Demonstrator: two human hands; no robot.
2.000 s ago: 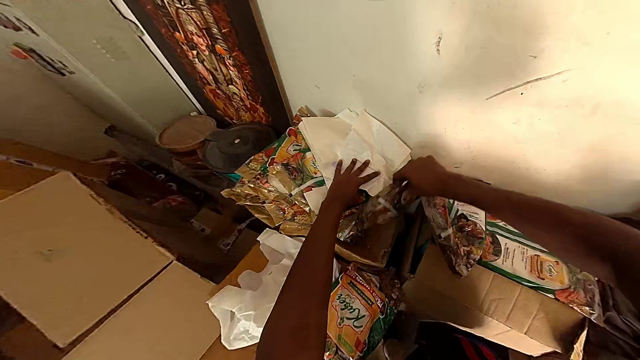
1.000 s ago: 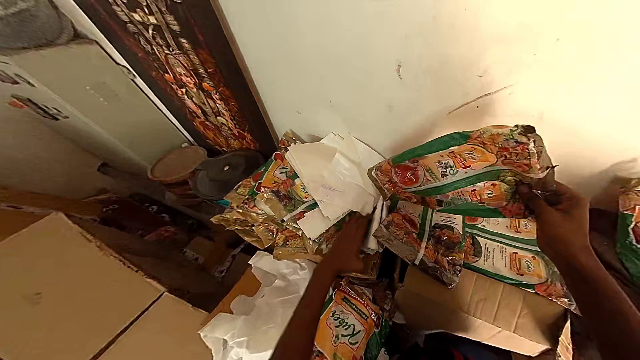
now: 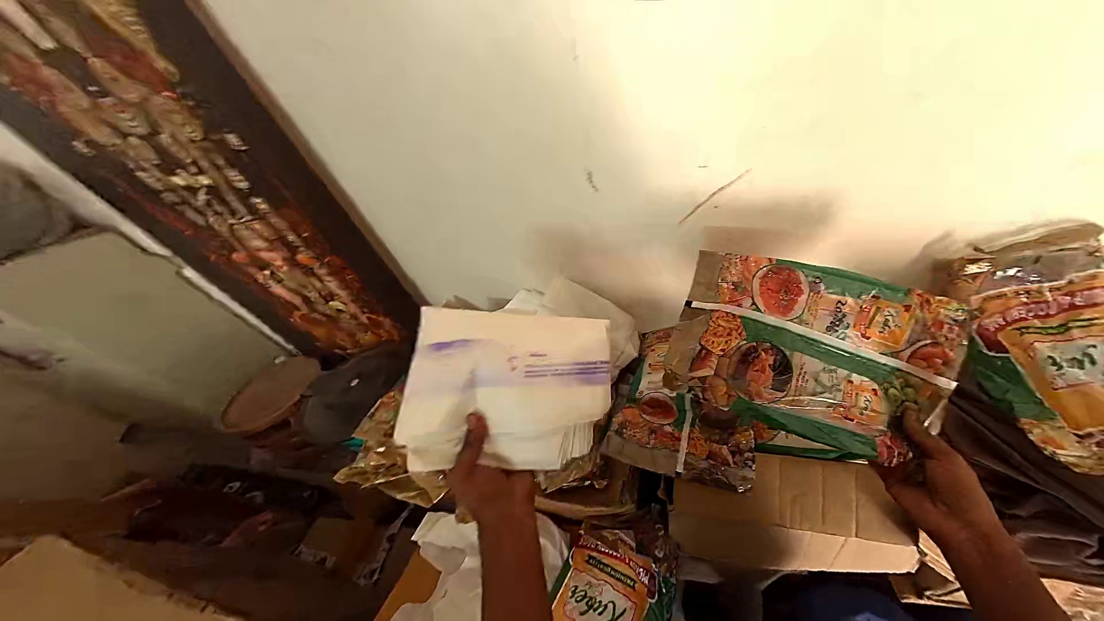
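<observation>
My left hand (image 3: 493,483) grips a thick stack of cream paper envelopes or sheets (image 3: 509,388) at its lower edge, thumb on top; the top one bears purple print. My right hand (image 3: 927,479) pinches the lower right corner of a printed plastic food pouch (image 3: 802,371), green with food pictures and a white strip. Similar pouches (image 3: 655,423) lie beneath and to its left. Behind the stack are more crumpled white papers (image 3: 595,315). Gold-coloured wrappers (image 3: 379,457) show under the stack.
An open cardboard box (image 3: 793,509) stands below the pouches. Near it are a Kuber packet (image 3: 604,582) and a white plastic bag (image 3: 448,552). A large pouch (image 3: 1048,354) is at the right, a framed picture (image 3: 216,190) against the wall at the left, and a cardboard flap (image 3: 86,586) at lower left.
My left hand has lifted the paper stack off the wrappers. My right hand has lowered the pouch onto or just over the others. The view has shifted.
</observation>
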